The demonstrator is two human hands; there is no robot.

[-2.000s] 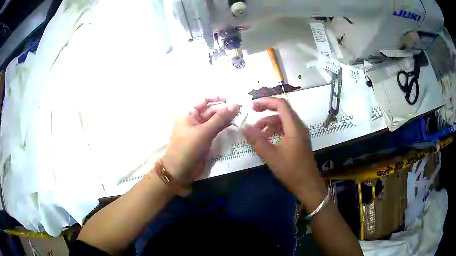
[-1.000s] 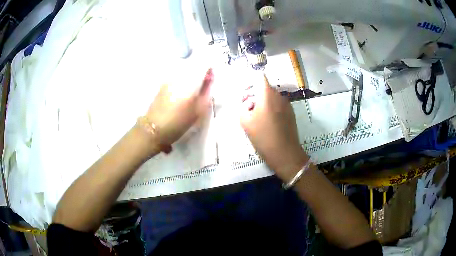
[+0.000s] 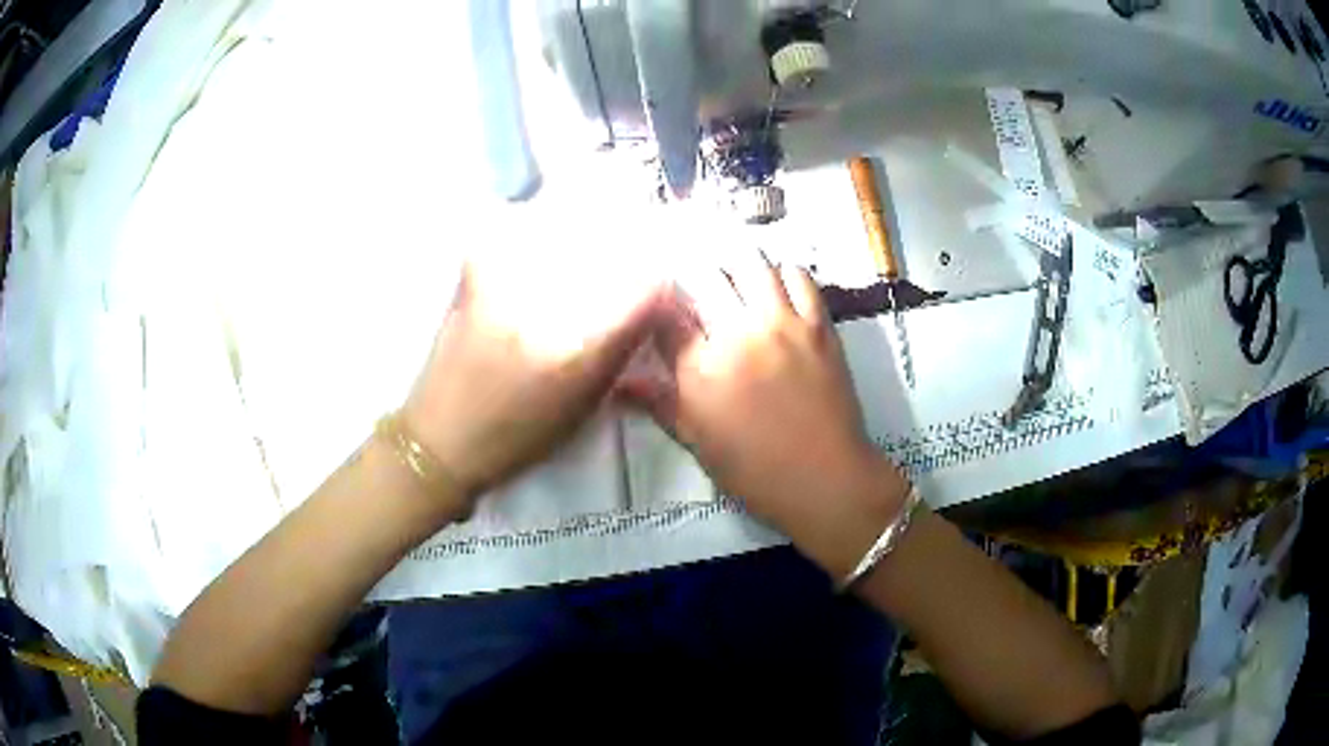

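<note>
White cloth lies under both hands, in front of the needle area of the pale grey sewing machine. My left hand is on the cloth, its fingertips lost in lamp glare. My right hand is palm down just right of it, its fingers pointing at the machine. The thumbs come close together between the hands. Glare and blur hide whether either hand pinches cloth. The needle and presser foot cannot be made out. A ribbed round knob shows beyond my right hand.
White cloth is heaped at left. An orange-handled awl, a dark slotted metal tool and white label strips lie right of the needle area. Black-handled scissors lie far right. A grey-blue bar stands left. A yellow frame is below right.
My hands first worked close together over the table's front, then moved forward and apart to the machine. Since then they have come together at the thumbs. The view has shifted.
</note>
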